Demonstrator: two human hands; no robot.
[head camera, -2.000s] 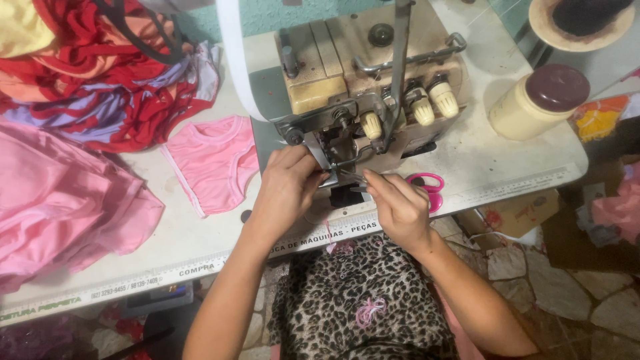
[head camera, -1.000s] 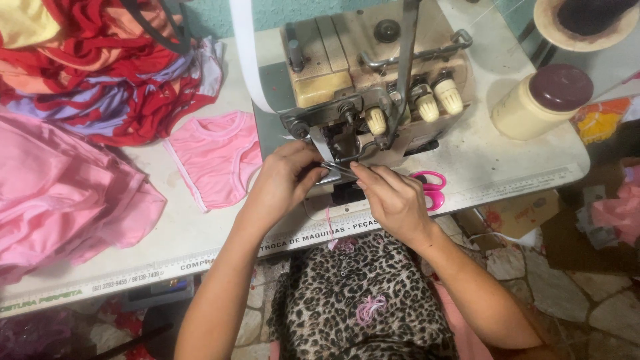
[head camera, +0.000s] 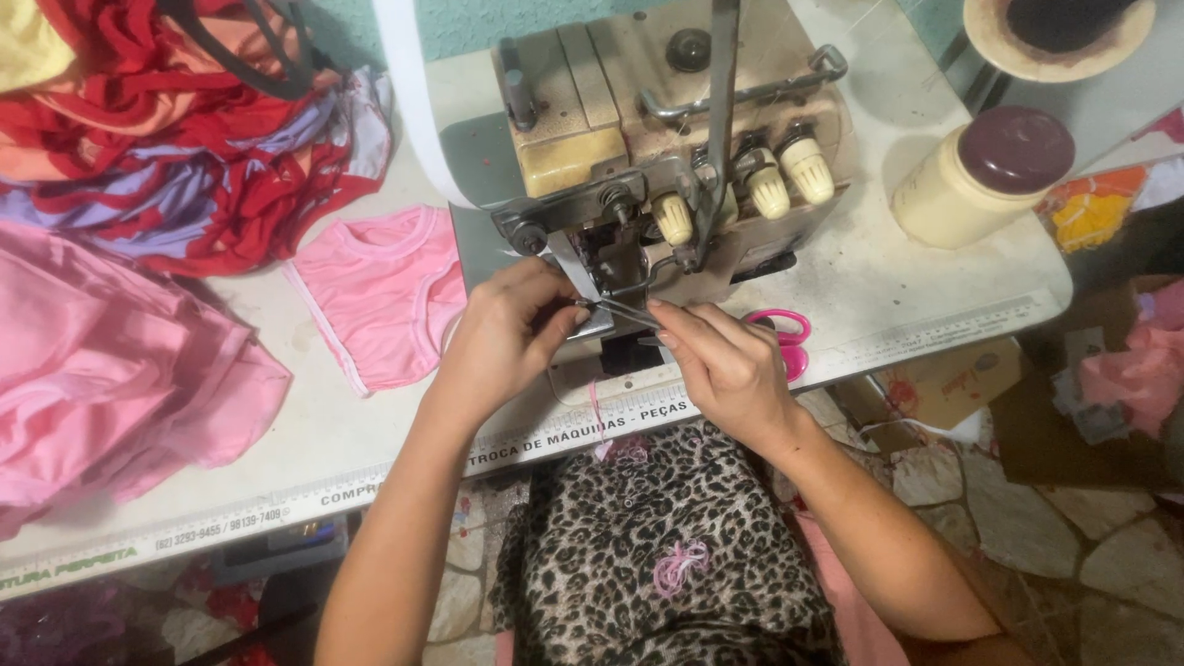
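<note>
An overlock sewing machine (head camera: 592, 102) stands on the white table. My right hand (head camera: 731, 361) grips metal tweezers (head camera: 629, 313), whose tips reach in at the needle and presser foot area. On the other side of that area is my left hand (head camera: 518, 324), thumb and fingers drawn together at the machine's front; whether something is pinched between them is hidden. White elastic tape (head camera: 416, 102) hangs down to the machine's left side. Pink-handled scissors (head camera: 794, 344) lie just beyond my right hand. A pink thread (head camera: 597, 407) hangs over the table edge.
Pink panties (head camera: 379, 296) lie left of the machine, beside piles of pink fabric (head camera: 120, 370) and red and lilac fabric (head camera: 185, 157). A cream jar with a dark lid (head camera: 971, 185) stands at the right. Leopard-print cloth (head camera: 638, 536) with thread scraps covers my lap.
Two seconds ago my hands were slightly farther apart at the machine's front; my right hand has come in a little toward my left. The fabrics and scissors lie as before.
</note>
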